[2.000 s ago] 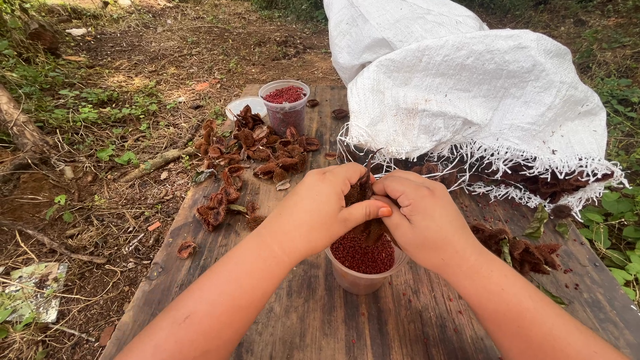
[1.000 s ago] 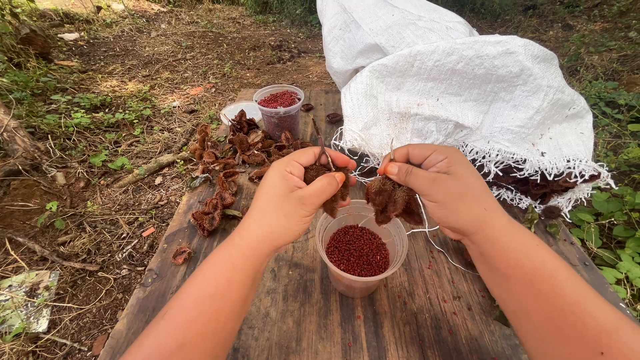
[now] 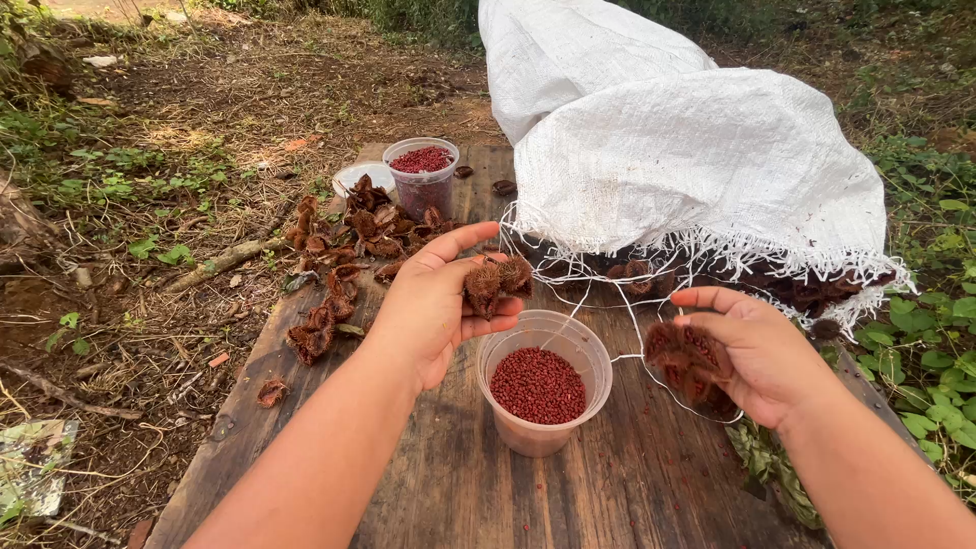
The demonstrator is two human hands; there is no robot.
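Note:
Brown, bristly annatto pods rest in my left hand, held by its fingers just above and left of a clear plastic tub. Red annatto seeds lie inside this tub. On the right, my right hand pinches another bunch of pods, some split with red seeds showing. Loose white threads run from the sack's frayed edge past the tub's rim and around the pods near my right hand.
A white woven sack covers a heap of pods at the back right. Emptied husks lie at the left, beside a second tub of red seeds and a round lid. Dried leaves lie at the right edge of the wooden table.
My hands, close together over the tub before, have moved apart, each with pods. The right hand has gone right, and the left hand's fingers have spread.

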